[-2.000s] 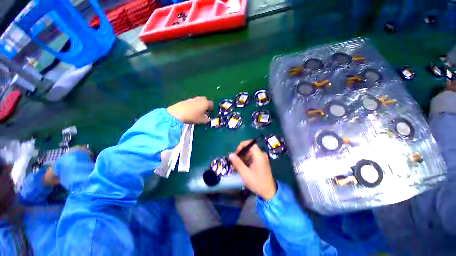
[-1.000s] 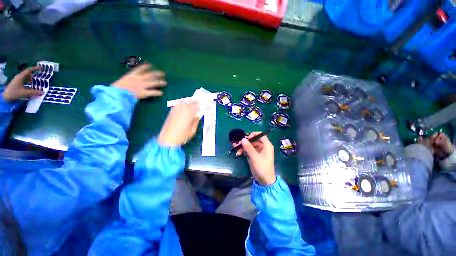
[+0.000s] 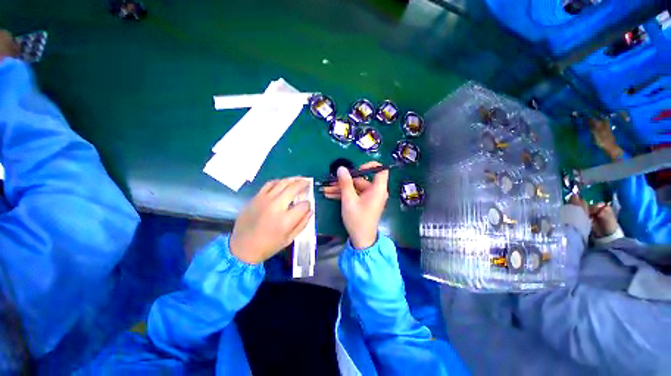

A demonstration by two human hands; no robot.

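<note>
My left hand (image 3: 271,220) holds a long narrow white strip (image 3: 304,253) upright in the picture, at the bench's front edge. My right hand (image 3: 360,202) holds dark tweezers (image 3: 368,171), whose tip is near the strip's upper end; whether they touch is hard to tell. A black disc (image 3: 340,166) lies just beyond the right fingers, partly hidden. Several round housings (image 3: 368,138) with white squares and yellow inside lie beyond and to the right of my right hand. More white strips (image 3: 254,139) lie in a loose pile beyond my left hand.
A tall stack of clear blister trays (image 3: 471,213) with round displays (image 3: 516,258) stands at right. A person in blue sleeves (image 3: 55,161) is at left. Other people in grey (image 3: 625,275) and blue work at right. A dark round piece (image 3: 129,9) lies at the far left.
My left hand has moved from the strip pile towards me with one strip. The tweezers have moved to that strip. The left neighbour's hand has drawn away from the bench middle, and the view has shifted.
</note>
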